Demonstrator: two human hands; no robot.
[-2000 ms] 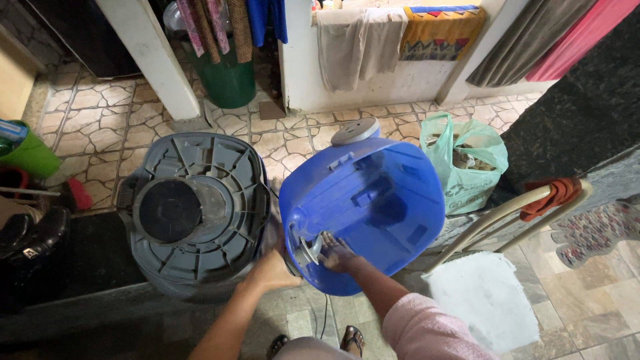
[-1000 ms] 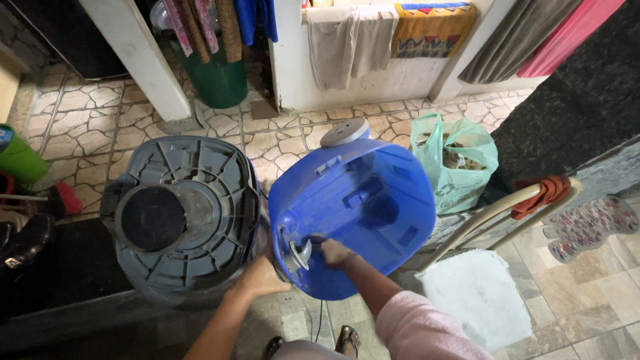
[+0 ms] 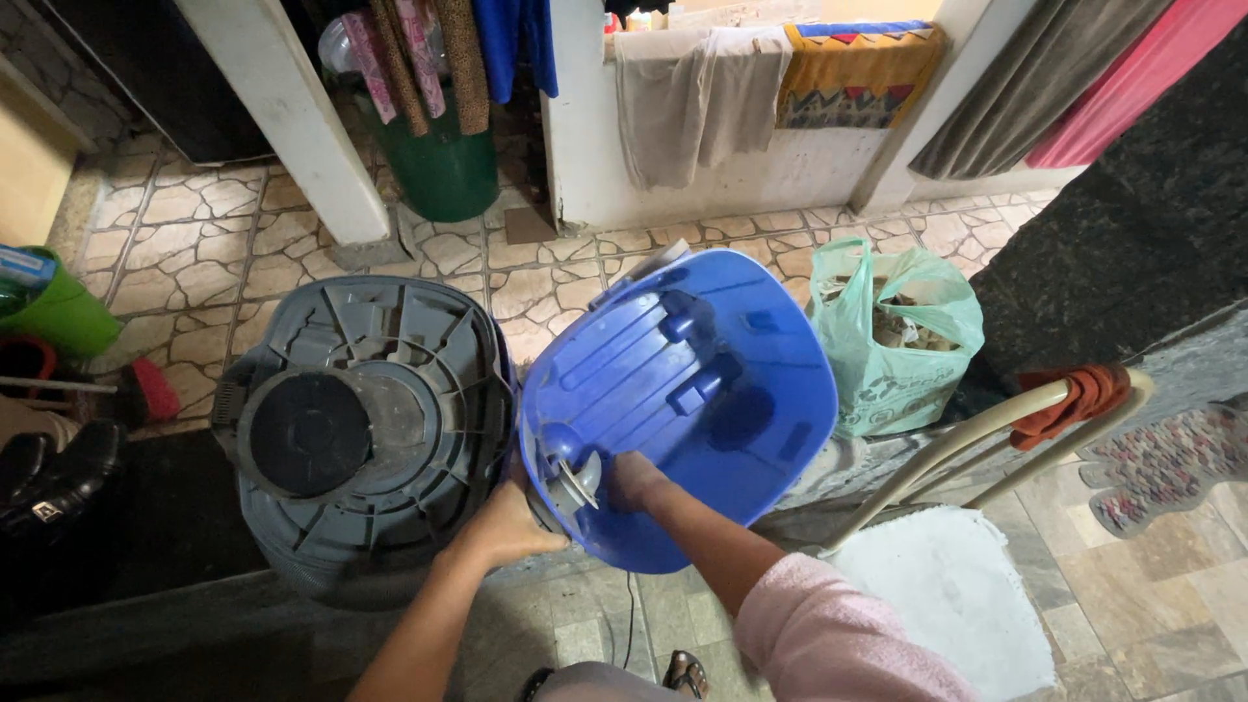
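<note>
A blue plastic tub (image 3: 624, 361), looking like a vacuum cleaner's tank, is tilted with its open side facing me. My left hand (image 3: 512, 526) grips its lower left rim, thumb on the outside; some fingers are hidden behind it. Inside the tub, my right hand (image 3: 634, 480) is lowered near a pale curved fitting (image 3: 580, 480) on the left wall. Its fingers are hidden, and whether it holds anything cannot be told. Left of the tub, a dusty grey motor head (image 3: 419, 322) lies with its ribbed underside and round black part (image 3: 310, 432) up.
Right of the tub stands a green plastic bag (image 3: 897, 390) filled with debris. A chair (image 3: 955, 585) with a white seat and an orange cloth (image 3: 1072, 402) is at lower right. Black shoes (image 3: 73, 478) and a lime green bucket (image 3: 68, 312) are at far left. A dark cable hangs below the tub.
The blue tub has turned in my hands, its upper end now further right, and more of its inner wall shows. My right hand has sunk lower inside it. The grey motor head remains beside it.
</note>
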